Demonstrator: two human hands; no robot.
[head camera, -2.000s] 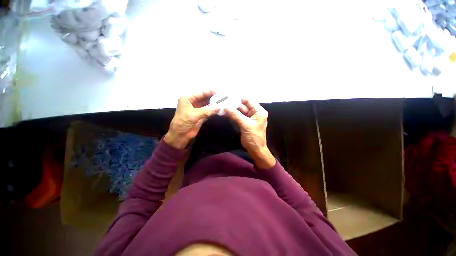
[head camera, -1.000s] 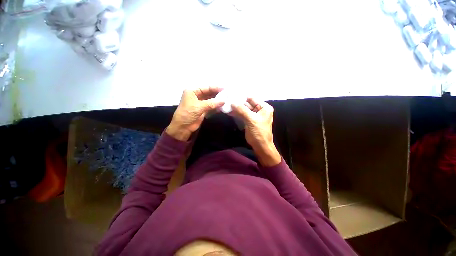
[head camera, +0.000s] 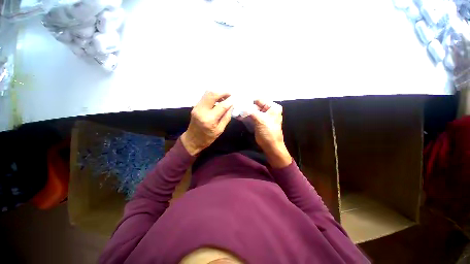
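Note:
A white piece (head camera: 241, 106) is held between the fingertips of both hands at the table's front edge. It is glaring and blurred against the white tabletop, so its details cannot be told. My left hand (head camera: 208, 121) grips its left side with thumb and fingers. My right hand (head camera: 267, 124) holds its right side, with a pale translucent bit near the fingertips. A small piece with a dark edge (head camera: 224, 23) lies on the tabletop (head camera: 288, 56) beyond the hands.
Heaped white pieces in clear plastic (head camera: 95, 33) lie upper left. Another heap of white pieces (head camera: 435, 36) is upper right. Below the table are a carton of blue strips (head camera: 121, 160) at left and an open brown carton (head camera: 379, 170) at right. Red cloth (head camera: 451, 165) shows far right.
The dark mark seen on the white piece two seconds ago no longer shows. My left hand has turned and moved slightly right. Shiny clear plastic now shows at the right edge by the heap.

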